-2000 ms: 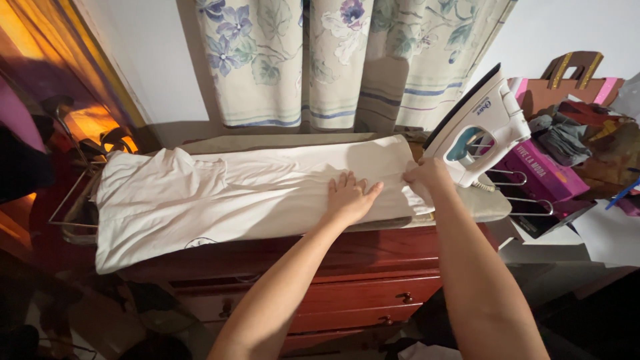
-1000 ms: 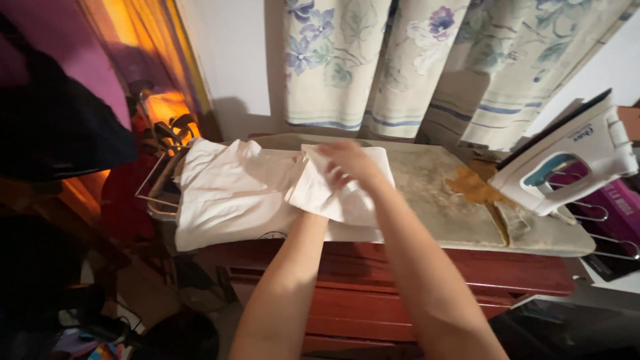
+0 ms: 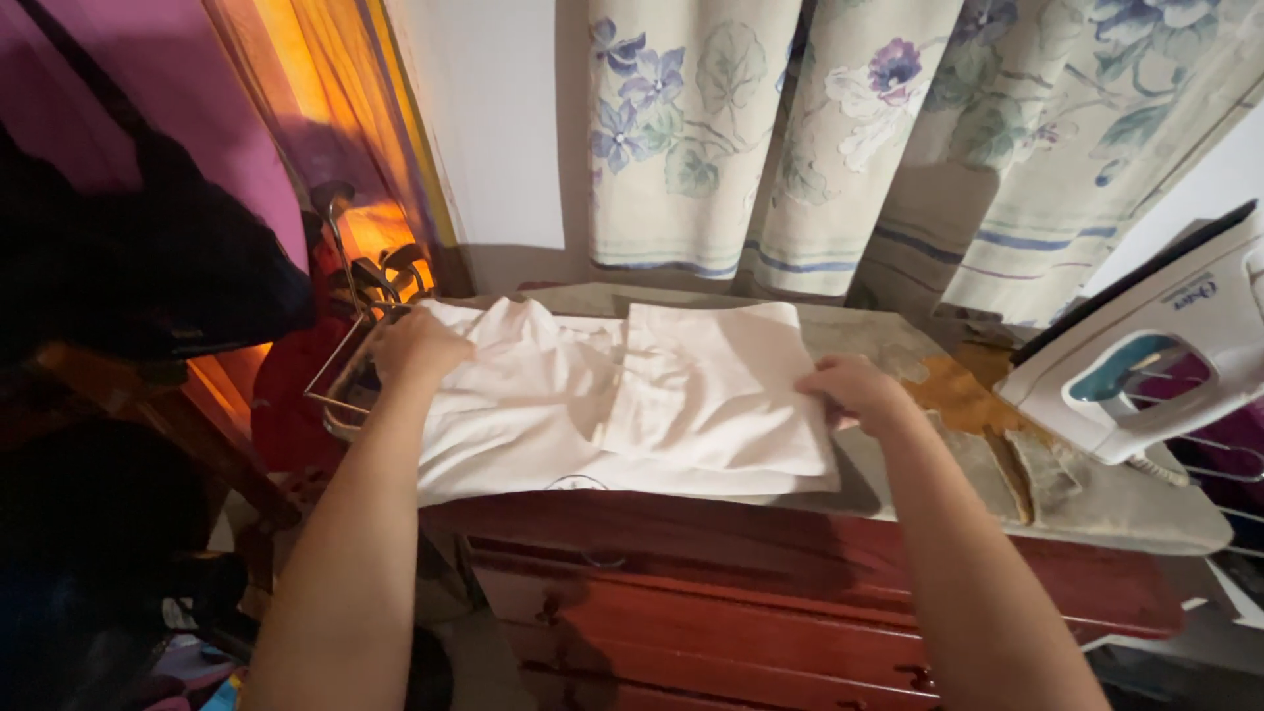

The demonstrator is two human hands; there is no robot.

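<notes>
A white cloth garment [image 3: 523, 415] lies on the ironing board [image 3: 889, 346], its right part folded over toward the left. My left hand [image 3: 420, 346] is at the garment's left end, fingers curled down on the fabric and partly blurred. At the right folded edge, my right hand [image 3: 849, 390] pinches the cloth between thumb and fingers. A white Oster iron [image 3: 1145, 346] with a teal part in its handle stands tilted at the board's right end. Scorched, torn patches of the board's cover show beside it.
Under the board is a red wooden chest of drawers [image 3: 721, 612]. Floral curtains [image 3: 691, 148] hang behind. A metal wire frame [image 3: 346, 395] juts out at the board's left end, near a dark bag [image 3: 148, 237] hanging at the left. Wire bars [image 3: 1224, 464] show at the far right.
The garment's right part, laid out flat along the board two seconds ago, is folded over to the left. My hands have moved apart to its two ends. The view has shifted left.
</notes>
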